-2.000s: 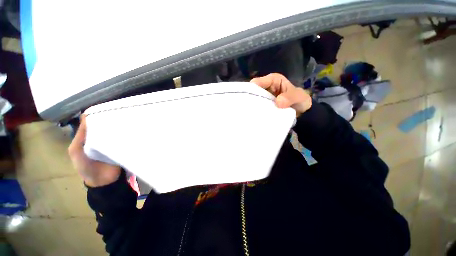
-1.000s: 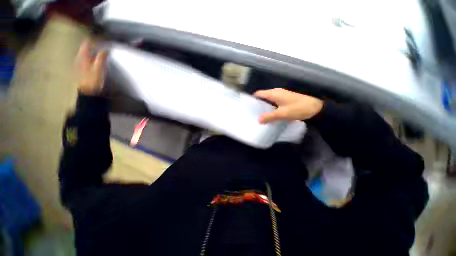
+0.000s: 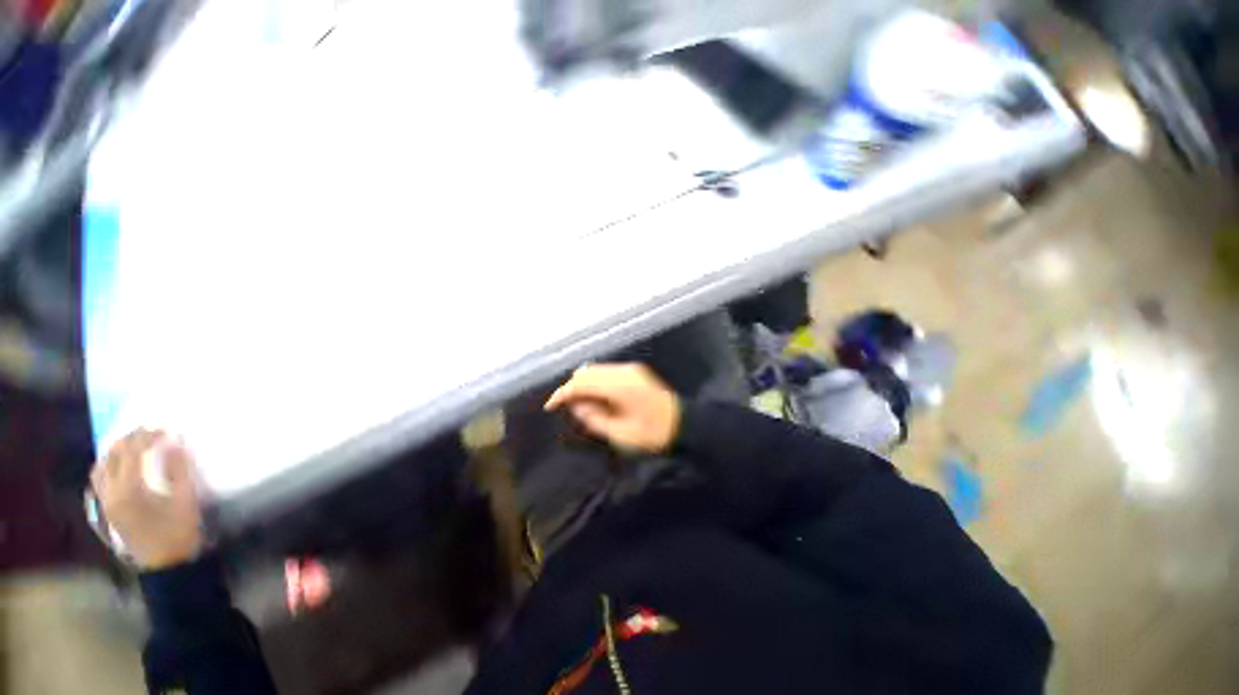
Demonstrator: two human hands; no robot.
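My left hand (image 3: 147, 500) is blurred at the near left corner of the white table (image 3: 367, 272). A small white patch shows at its fingers; whether it holds anything is unclear. My right hand (image 3: 625, 405) is in front of my body, just below the table's grey front edge, with fingers bent and somewhat apart, and nothing visible in it. The white cut piece cannot be made out; it may blend with the white table top. Small dark thread snips (image 3: 717, 182) lie on the table, right of the middle.
A blurred machine part (image 3: 584, 38) stands at the back. A black flat rectangle (image 3: 741, 84) and a blue-and-white cup (image 3: 917, 75) are at the right. A pink-red strip (image 3: 307, 584) shows on dark material below the table. Scraps (image 3: 870, 394) lie on the floor at right.
The white piece held between both hands earlier is no longer visible in them. My left hand has moved to the table corner. The view has turned, showing more of the table top.
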